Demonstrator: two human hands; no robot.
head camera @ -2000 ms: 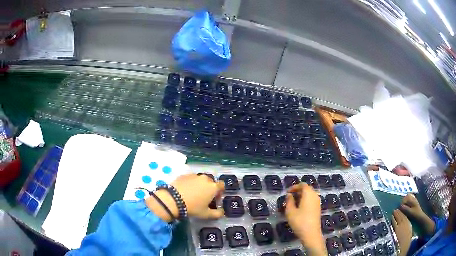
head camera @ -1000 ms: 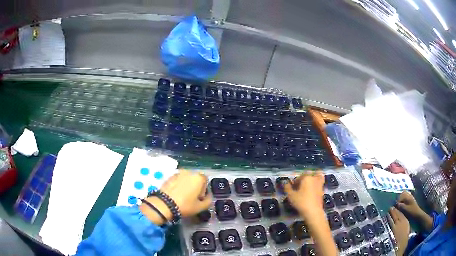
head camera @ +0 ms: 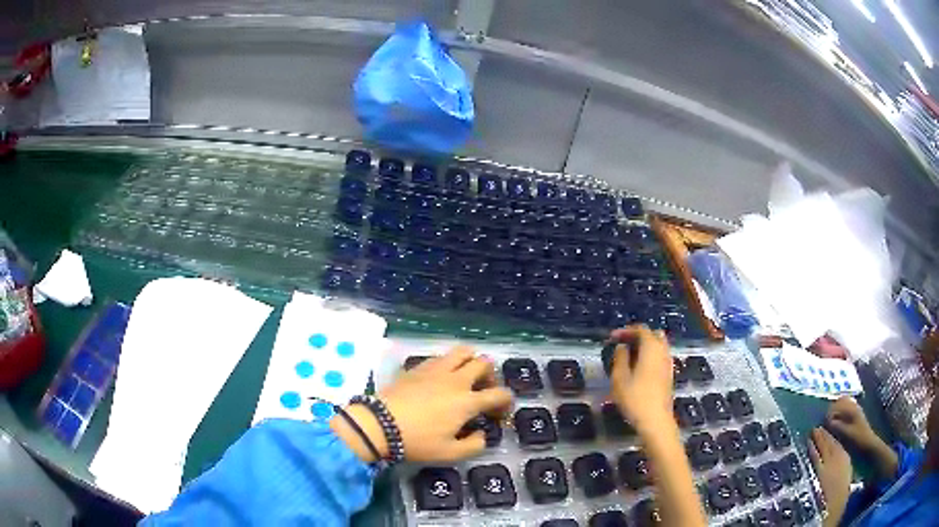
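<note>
My left hand [head camera: 441,403], with dark bead bracelets and a blue sleeve, lies over the left of the near clear tray [head camera: 393,362]. Its thumb and fingertips are at a black housing [head camera: 486,426] in the second row, partly hidden by the hand. My right hand [head camera: 640,379] is over the top row, its fingertips at a dark housing [head camera: 610,354]. Whether either hand grips a housing or a film piece cannot be told. Other black housings [head camera: 547,477] sit in the tray pockets. A white sticker sheet with light-blue dots [head camera: 305,367] lies left of the tray.
Behind are a filled tray of darker housings [head camera: 474,242] and an empty clear tray [head camera: 196,211]. Blank white strips [head camera: 175,360], a dark blue film sheet [head camera: 84,373] and a blue bag [head camera: 414,91] are around. Whitish bags [head camera: 824,262] and another person's hands [head camera: 853,430] are at right.
My left hand has moved right from the tray's left edge onto the second row. My right hand has shifted up to the top row. The camera view has also shifted slightly.
</note>
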